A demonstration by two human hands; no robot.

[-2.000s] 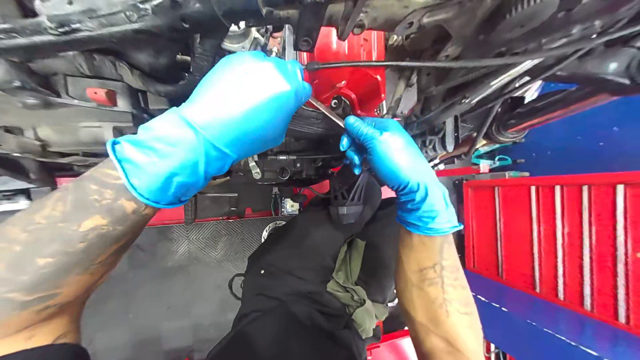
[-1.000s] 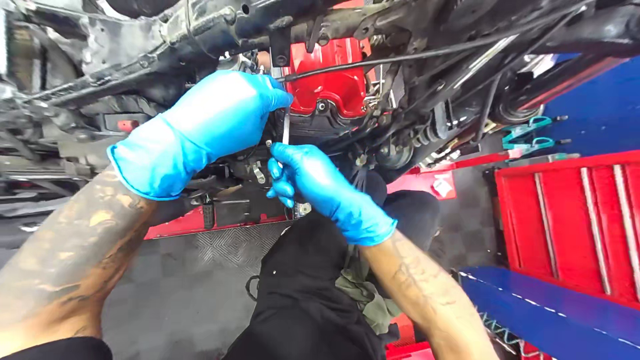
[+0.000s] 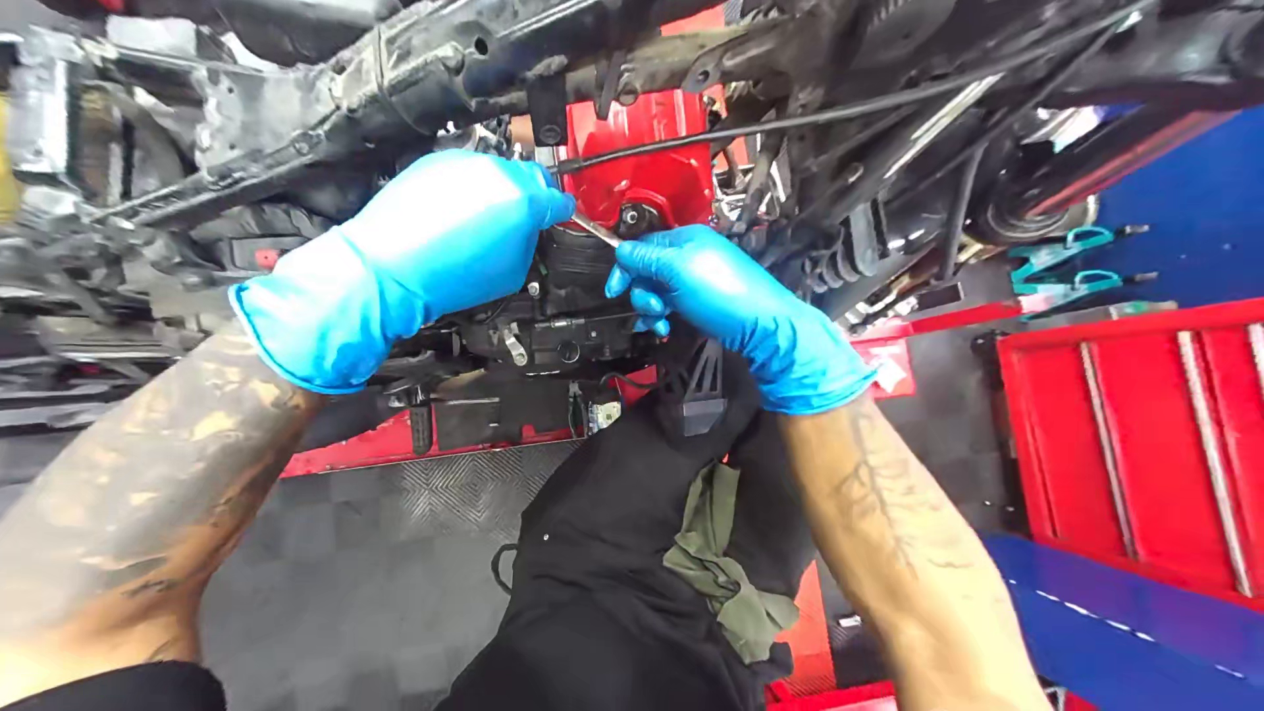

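Observation:
Both hands wear blue disposable gloves. My right hand point(image 3: 701, 286) pinches one end of a slim metal tool point(image 3: 595, 231), perhaps a wrench, between thumb and forefinger, its other fingers curled. The tool's far end runs to the fingertips of my left hand point(image 3: 454, 232), which is closed at the engine beside a red metal cover point(image 3: 642, 158); what its fingers grip is hidden. A black cable point(image 3: 790, 123) crosses in front of the cover. Just right of the tool, a round fitting point(image 3: 637, 217) sits at the cover's lower edge.
Black frame tubes point(image 3: 434, 59) span the top. A red tool chest point(image 3: 1145, 444) stands at the right, with teal-handled tools point(image 3: 1076, 267) above it. An olive cloth point(image 3: 726, 563) hangs from the black trousers. Grey floor tiles point(image 3: 365, 583) lie below.
The metal tool stood nearly upright between my hands one second ago and now slants down to the right. My right hand has moved right, away from my left hand. The view has shifted somewhat.

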